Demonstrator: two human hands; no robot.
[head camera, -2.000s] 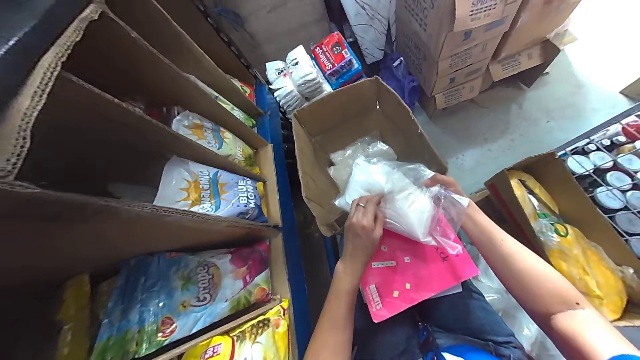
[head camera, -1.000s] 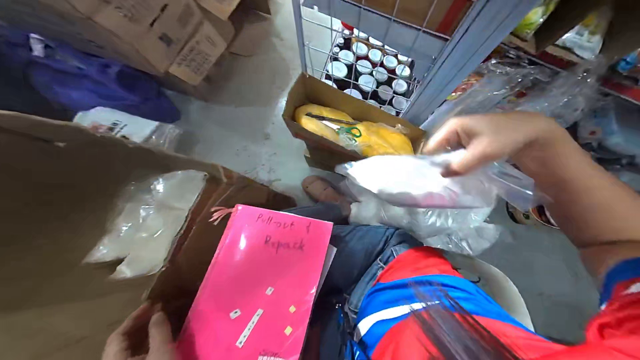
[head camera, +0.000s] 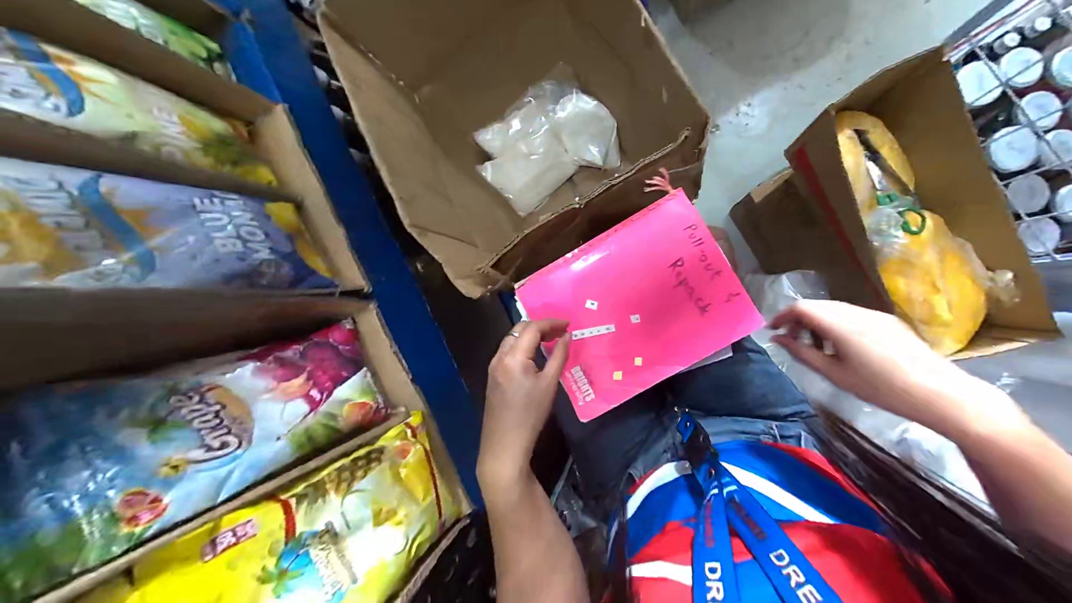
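Observation:
A bright pink folder with handwriting and small stickers lies across my lap. My left hand is at its lower left edge, thumb and fingers bent near the cover; whether they pinch it is unclear. Beside the folder's right corner is my right hand, fingers curled, and what is between them cannot be told. Beyond the folder, an open cardboard box holds several clear plastic bags of white contents.
At left, a blue rack borders cardboard compartments with drink-powder packs. A carton with yellow bagged goods stands right, near white-lidded jars behind wire mesh. Clear plastic lies below my right forearm.
The white-filled bag that my right hand held up a second ago is no longer in that hand. My left hand has moved from the box's edge to the folder. The view has swung left.

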